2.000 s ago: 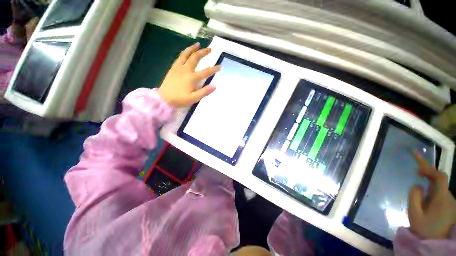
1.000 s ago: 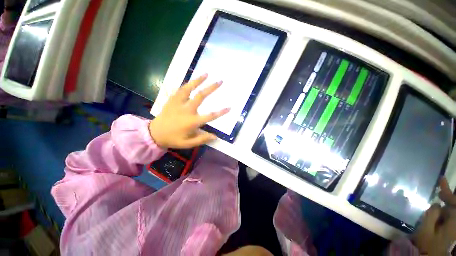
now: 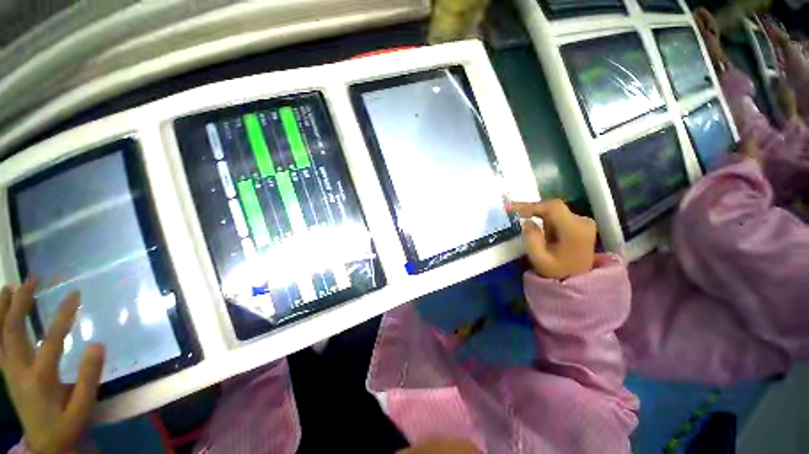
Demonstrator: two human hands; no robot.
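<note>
A white foam tray holds three tablets side by side. The left tablet has a plain grey-white screen with glare. The middle tablet shows green bars under shiny film. The right tablet shows a white screen, with a blue pull tab at its lower left corner. My left hand, partly cut off by the left edge, has its fingers spread over the left tablet's lower part. My right hand has a fingertip at the right tablet's lower right edge, other fingers curled, holding nothing.
White layers of stacked trays lie beyond the working tray. At right, neighbouring trays hold several dark tablets. People in pink smocks are beside them. A yellowish post stands at the top. Blue floor shows below.
The view has swung to the right, so the tray appears further left and the neighbouring trays show. My right hand is now fully in view at the right tablet's lower edge.
</note>
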